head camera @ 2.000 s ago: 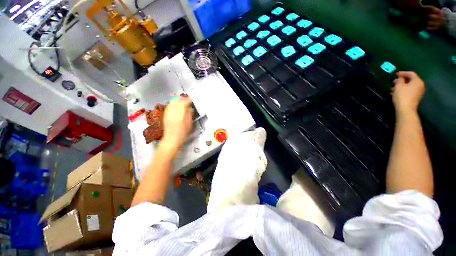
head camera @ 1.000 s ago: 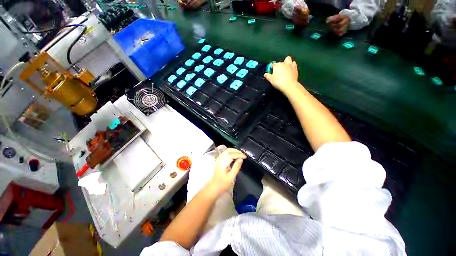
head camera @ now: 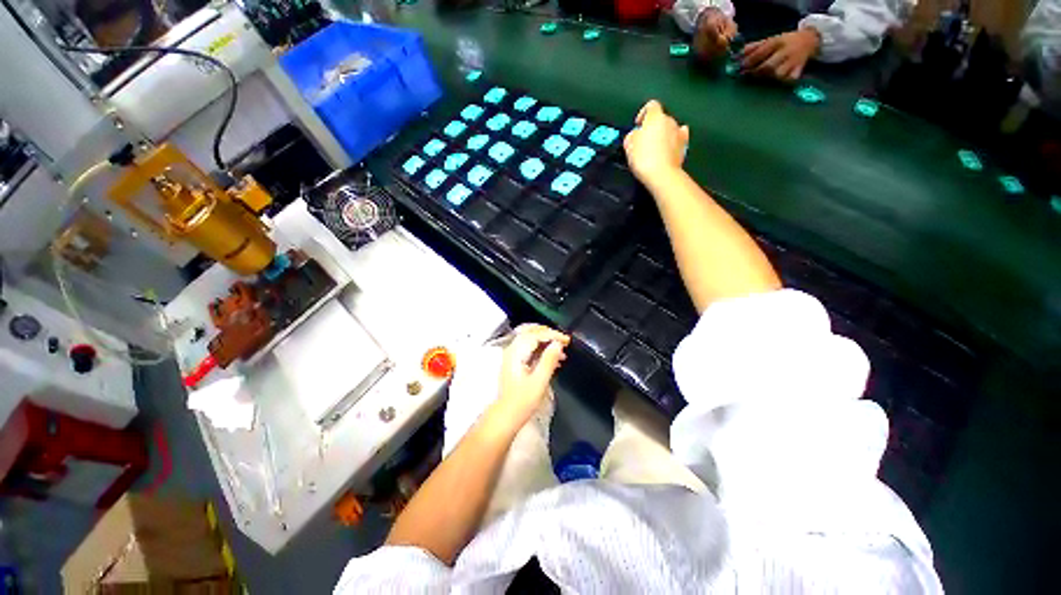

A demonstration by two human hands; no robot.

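My right hand point(head camera: 659, 145) is over the far right corner of the black blister tray point(head camera: 512, 238), fingers bent together; whether it holds a part cannot be told. A turquoise housing point(head camera: 604, 134) lies in the tray just left of it, among several others in rows. My left hand point(head camera: 533, 363) is above my lap, thumb and fingertips close together; anything between them is too small to tell. The gold press head point(head camera: 227, 233) stands right over the copper-brown fixture point(head camera: 239, 323), close against a turquoise housing point(head camera: 277, 269) there.
The white machine base point(head camera: 407, 305) has a red-orange emergency stop button point(head camera: 438, 363) and a fan point(head camera: 351, 210). A blue bin point(head camera: 361, 81) stands behind. A second black tray point(head camera: 634, 314) lies nearer me. The green conveyor point(head camera: 791, 163) carries spaced housings; a coworker's hands point(head camera: 780, 52) are opposite.
My right hand moved from the conveyor to the tray corner; the housing seen at its fingertips no longer shows there. My left hand left the fixture for my lap. The press head came down.
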